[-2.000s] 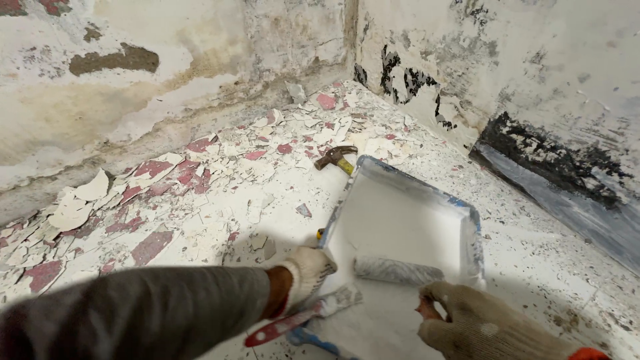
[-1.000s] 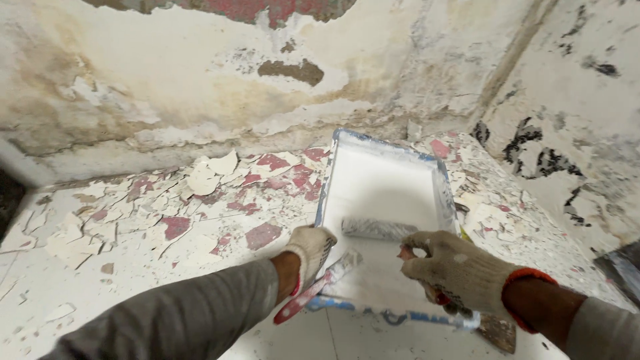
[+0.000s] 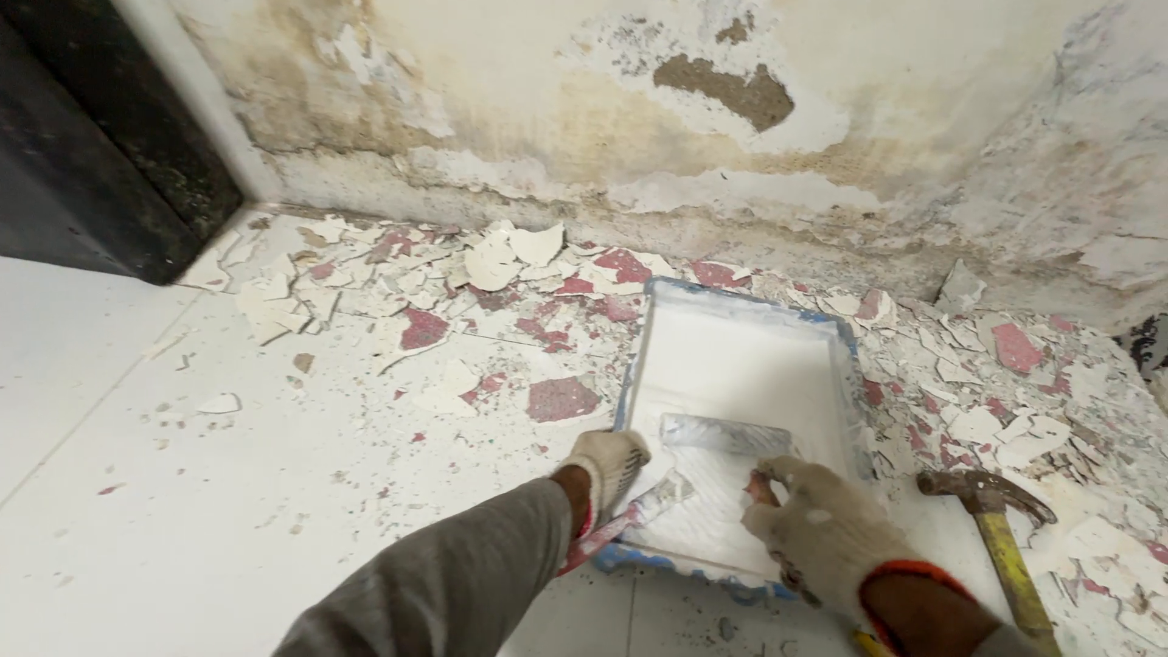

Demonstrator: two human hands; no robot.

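A blue paint tray coated with white paint is tilted a little in front of me. My left hand, in a knit work glove, grips the tray's left rim. Beside it a paintbrush with a red handle lies across the tray's lower left edge, its bristles over the paint. My right hand, gloved too, is closed around the handle of a paint roller, most of which the glove hides. The roller's sleeve rests on the paint in the tray, just beyond that hand.
A claw hammer with a yellow handle lies on the floor at the right. Peeled paint flakes cover the floor along the stained, peeling wall. A dark object stands at the upper left. White floor tiles extend at the lower left.
The view has swung left. The tray has moved over the floor together with my hands, away from its place beside the hammer two seconds ago. Both hands keep their holds.
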